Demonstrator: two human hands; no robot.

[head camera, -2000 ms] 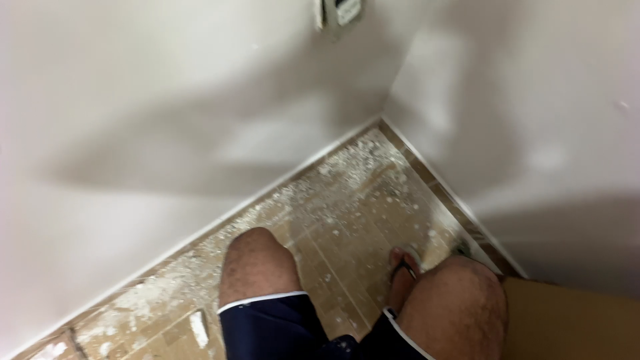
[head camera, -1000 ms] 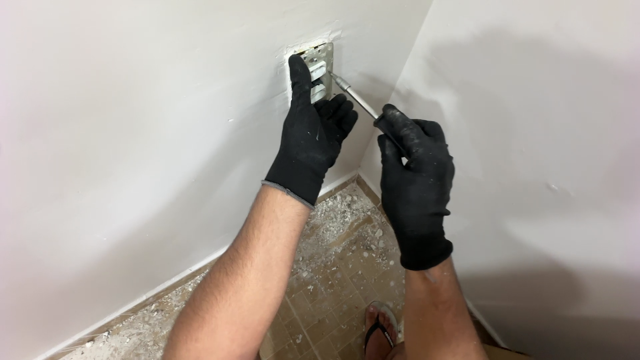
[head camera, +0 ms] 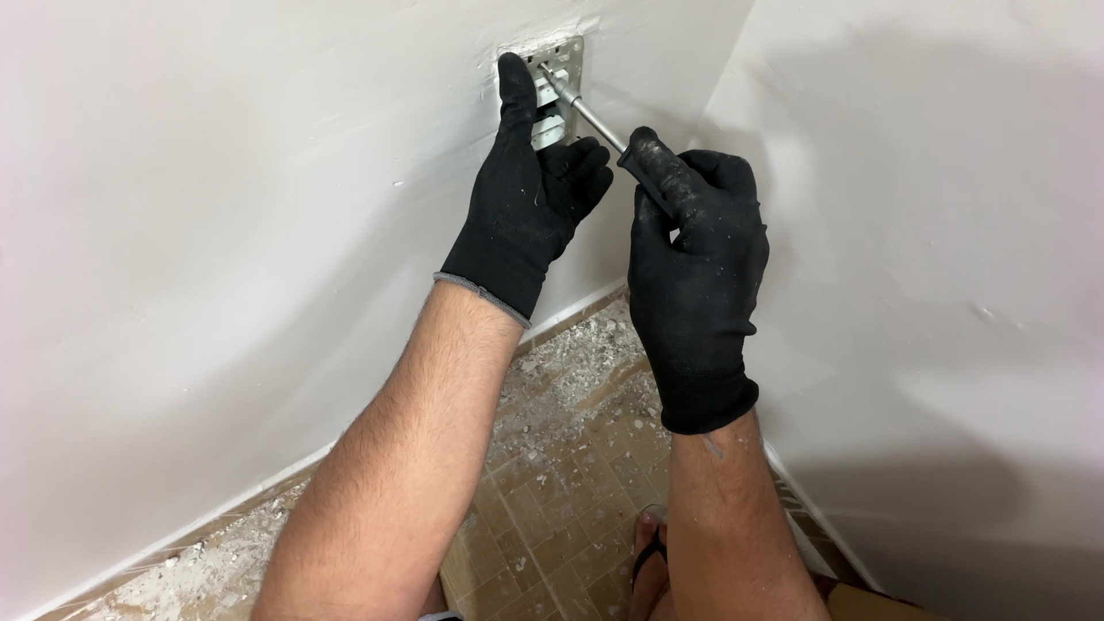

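A metal mounting plate with white electrical modules (head camera: 549, 129) sits at a wall box near the top middle. My left hand (head camera: 526, 185), in a black glove, has its thumb on the plate's left side, with its other fingers curled below the plate's lower right. My right hand (head camera: 699, 250), in a dusty black glove, grips the black handle of a screwdriver (head camera: 601, 122). The silver shaft slants up to the left, and its tip is at the upper part of the plate, above the modules. Whether it sits in a screw head is too small to tell.
White walls (head camera: 216, 172) meet in a corner right of the plate. Rough plaster edges the wall box. Plaster debris (head camera: 578, 362) lies over the brown tiled floor (head camera: 552, 535) along the skirting. A foot in a flip-flop (head camera: 649, 552) stands below my right forearm.
Two seconds ago neither hand was in view. Both have come to the plate. Since one second ago, the screwdriver tip has moved from the plate's right side to its upper part.
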